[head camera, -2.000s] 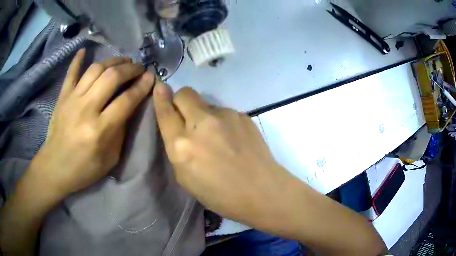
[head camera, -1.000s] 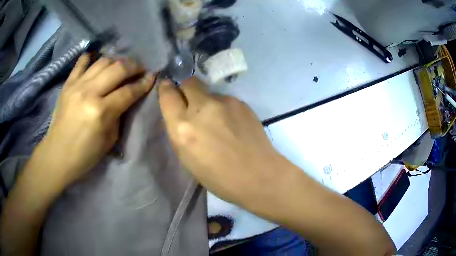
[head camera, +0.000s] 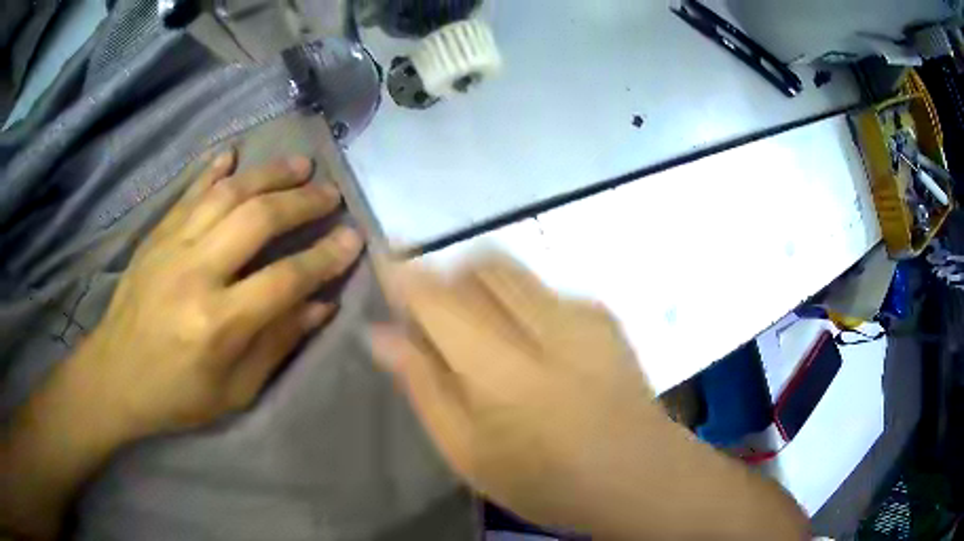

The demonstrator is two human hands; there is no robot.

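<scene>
The plain grey cloth (head camera: 307, 444) lies over the machine bed and runs down toward me, its right edge straight from the needle plate (head camera: 349, 93) downward. My left hand (head camera: 227, 285) rests on the cloth, fingers bent and slightly spread, pressing it from above. My right hand (head camera: 497, 370) is blurred at the cloth's right edge; its fingertips touch that edge, and whether they pinch it cannot be told. The presser foot area (head camera: 303, 79) is above the cloth's top end. Ribbed grey cloth (head camera: 63, 201) lies in folds at the left.
The white ribbed wheel (head camera: 457, 58) is beside the foot. A slim black tool (head camera: 740, 48) lies on the machine bed (head camera: 571, 106). A yellow tray (head camera: 879, 180) of small tools is at the far right, with a red-edged phone (head camera: 809, 386) and a blue object (head camera: 731, 396) below it.
Both hands have moved down from the needle area, and the right hand is now lower along the cloth edge. The cloth's edge now lies straighter, and the left fingers are flatter on it.
</scene>
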